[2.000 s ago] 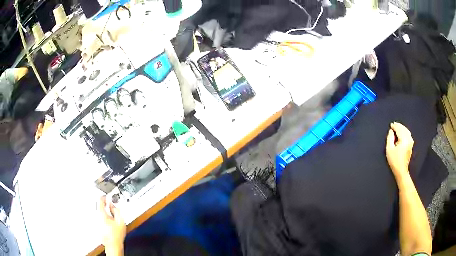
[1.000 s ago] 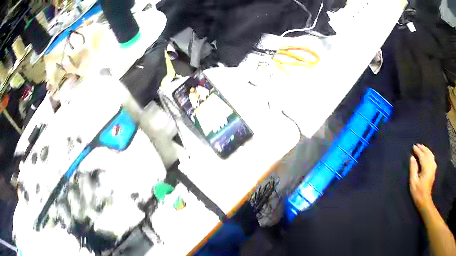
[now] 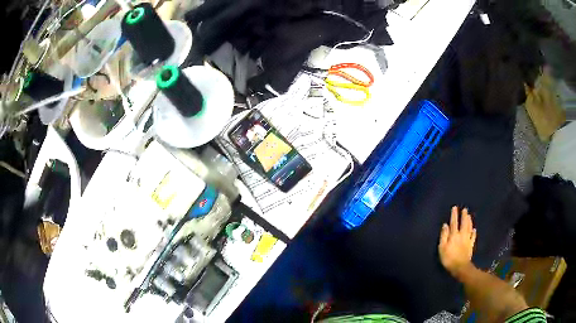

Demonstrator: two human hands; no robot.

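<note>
My right hand (image 3: 458,243) lies palm down with its fingers spread on the large black fabric (image 3: 404,246) at the lower right. It grips nothing that shows. The fabric drapes beside and under the blue slatted crate (image 3: 398,165). My left hand is not in view. The white overlock machine (image 3: 120,233) stands at the left, with a blue stripe, round dials and grey tension knobs (image 3: 183,262).
A smartphone (image 3: 271,151) lies on striped cloth (image 3: 303,135). Scissors (image 3: 348,83) with orange-red and yellow handles lie behind it. Black thread cones (image 3: 183,91) stand on white discs. A yellow piece (image 3: 264,247) is near the table edge. A cardboard box (image 3: 534,281) is at lower right.
The view has swung, bringing thread cones and the cardboard box into sight. My left hand, seen at the machine's front two seconds ago, is out of view. My right hand lies flatter, fingers more spread.
</note>
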